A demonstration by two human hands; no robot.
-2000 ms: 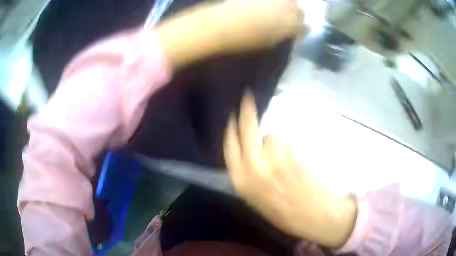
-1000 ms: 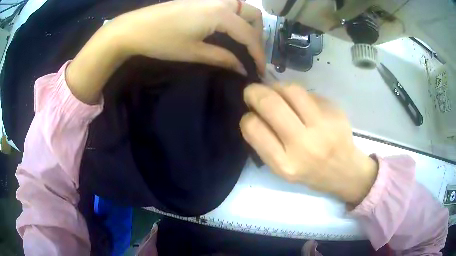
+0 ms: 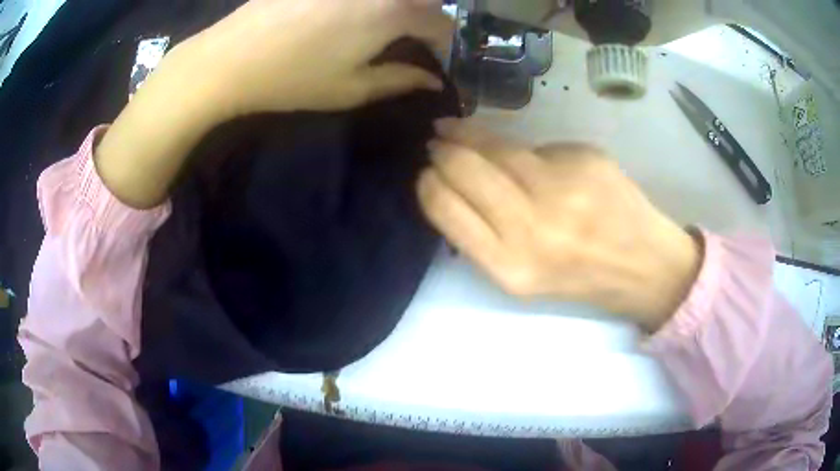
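Observation:
A large black garment (image 3: 304, 239) lies heaped on the white table, left of the machine bed, and hangs over the front edge. My left hand (image 3: 341, 55) grips its upper right part, with fingertips beside the presser foot area (image 3: 502, 55); the hand's top is near the picture's upper edge. My right hand (image 3: 553, 216) is slightly blurred and pinches the garment's right edge below the foot. The needle is not visible. A small white label (image 3: 147, 60) shows on the cloth at the upper left.
Black thread snips (image 3: 723, 143) lie on the pale machine bed (image 3: 645, 138), right of the white ribbed knob (image 3: 617, 72). A tape measure (image 3: 460, 427) runs along the front table edge. A blue crate (image 3: 207, 419) is at the lower left, below the table.
Since the oldest frame, my left hand has come back from crossing the cloth and my right hand has moved up to its edge. In the last second the view shifted slightly; both hands keep hold.

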